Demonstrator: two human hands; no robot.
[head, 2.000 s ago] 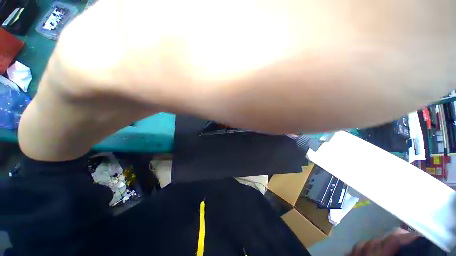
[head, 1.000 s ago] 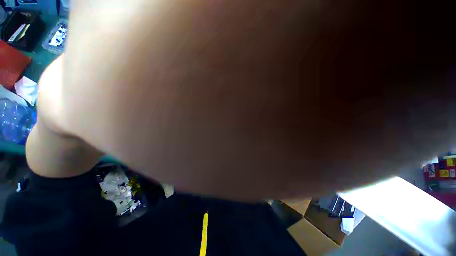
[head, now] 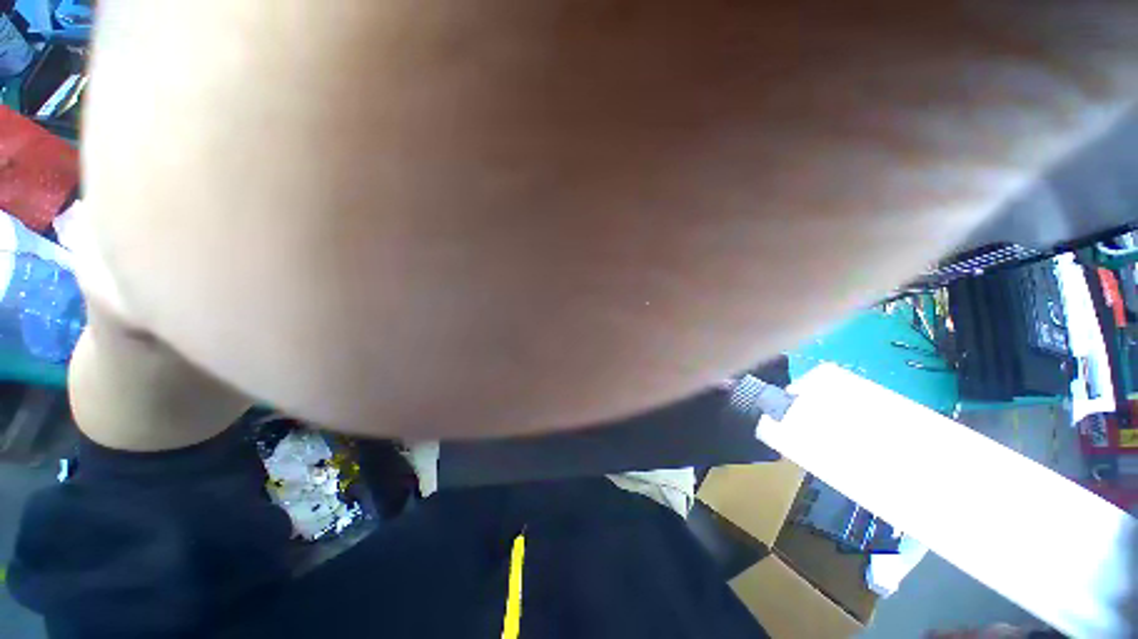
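My left forearm, bare and blurred, fills the upper view close to the camera. My left hand is out of view. A fat white cartridge (head: 948, 493) slants across the lower right, held up off the surfaces. Its dark ribbed collar (head: 759, 396) points up-left; the nozzle tip is hidden behind the forearm. Only a blurred sliver of my right hand (head: 988, 633) shows at the bottom edge, under the cartridge's rear, closed around the gun as far as shows. A flat black sheet (head: 599, 452) lies below the forearm; part of a dark panel (head: 1083, 187) shows at right.
An open brown carton (head: 799, 599) with slim dark parts stands on the floor at lower right. The green bench (head: 874, 343) bears thin tools and stacked black housings (head: 998, 335). A red object (head: 35, 169) and clear blue-tinted plastic (head: 44, 306) lie at left.
The forearm first dropped over the view, then rose slightly. The cartridge's front end, covered a second ago, shows again. The right hand has slipped mostly below the picture's edge since two seconds ago.
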